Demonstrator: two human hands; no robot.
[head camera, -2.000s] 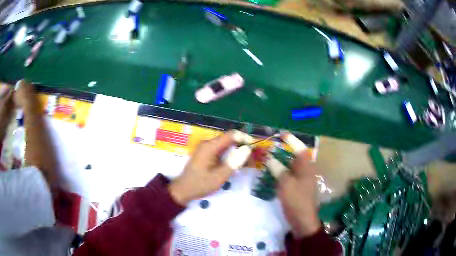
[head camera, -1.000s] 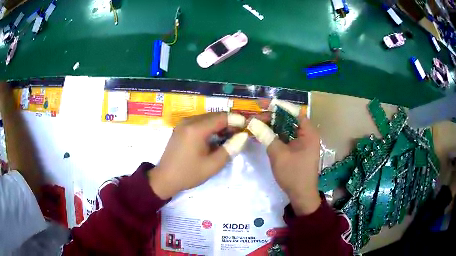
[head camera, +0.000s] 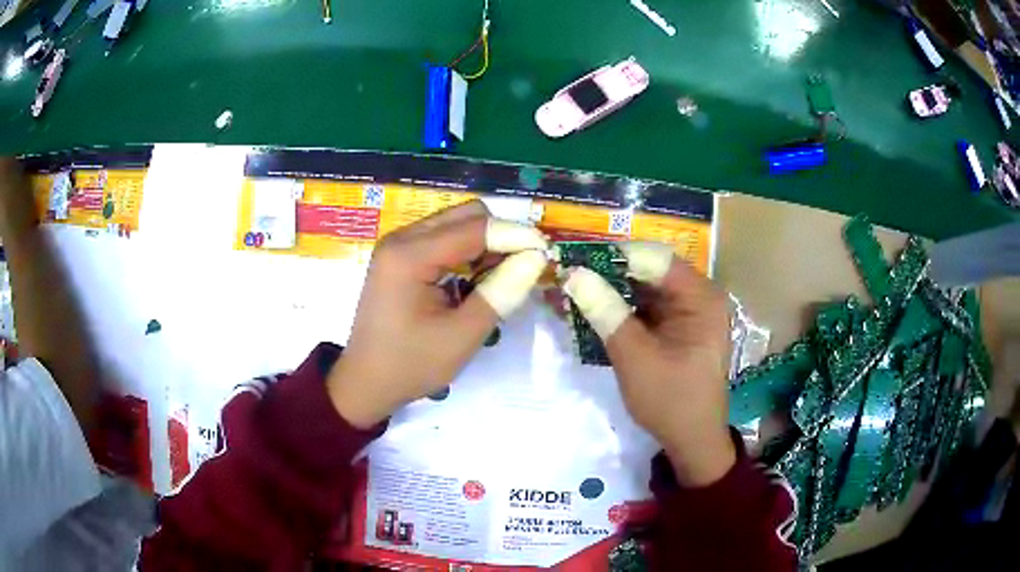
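Observation:
My right hand (head camera: 671, 335), with cream finger covers on thumb and finger, holds a green circuit board (head camera: 594, 318) above the printed sheet (head camera: 515, 436). My left hand (head camera: 436, 302), also with cream covers, pinches something small at the board's upper left edge. It looks like a wire end or connector, mostly hidden by the fingertips. A dark thing shows partly inside the left hand; I cannot tell what it is. The fingertips of both hands are close together.
The green conveyor belt (head camera: 280, 89) carries a blue battery with wires (head camera: 444, 106), a pink toy car (head camera: 592, 97) and another blue battery (head camera: 795, 156). Green board strips (head camera: 872, 380) are heaped at right. Another person's arm (head camera: 50, 302) is at left.
The hands have closed in on the board's upper left edge, and the board now shows more fully below the right fingers. In the view, the belt items sit further right and higher.

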